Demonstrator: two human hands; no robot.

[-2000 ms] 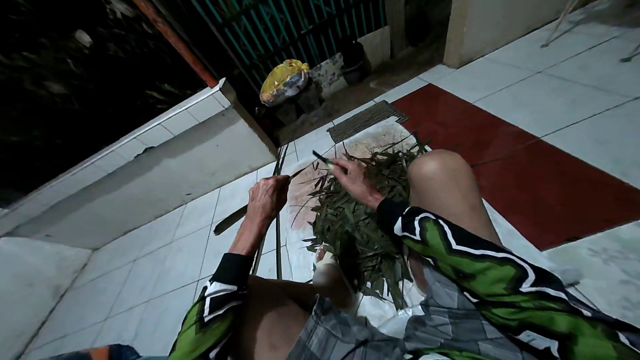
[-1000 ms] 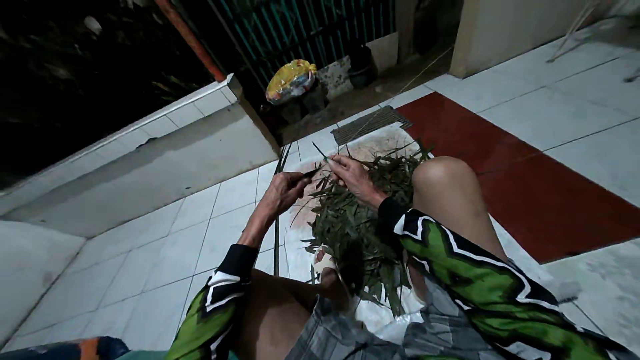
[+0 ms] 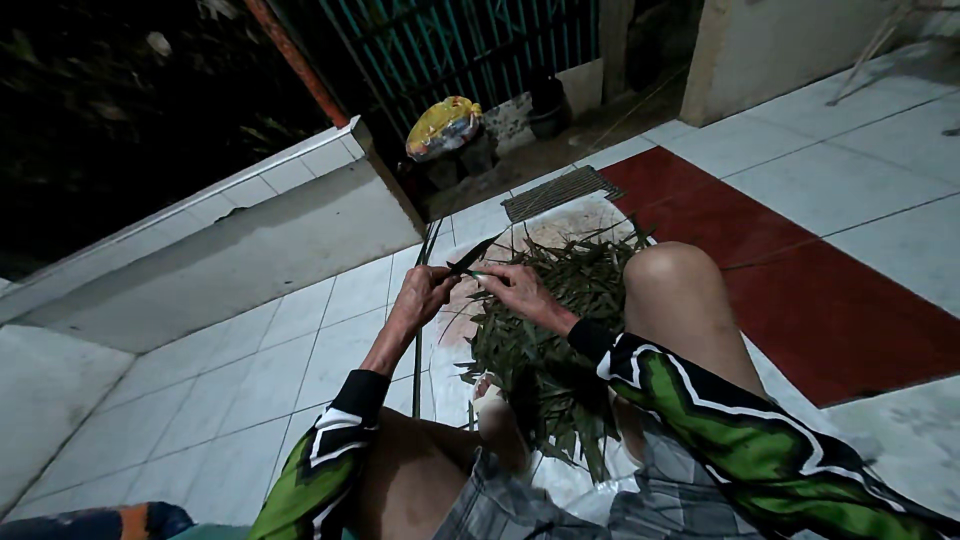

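Observation:
My left hand is closed on a dark, narrow leaf, whose pointed end slants up to the right. Close beside it on the right, my right hand pinches something thin with a green bit at the fingertips; what it is cannot be told. Under and beyond my right forearm lies a large pile of cut green leaves, spread on a pale sheet between my legs. Long dark strips lie on the tiles below my left hand.
A ribbed grey mat lies past the sheet, with a red floor panel to the right. A low wall runs along the left. Farther off stand a yellow bag-covered container, a dark pot and a green metal gate.
A broad dark leaf blade now points up to the right from my left hand, where a second ago a thin dark piece showed. Both hands remain close together over the sheet's left side.

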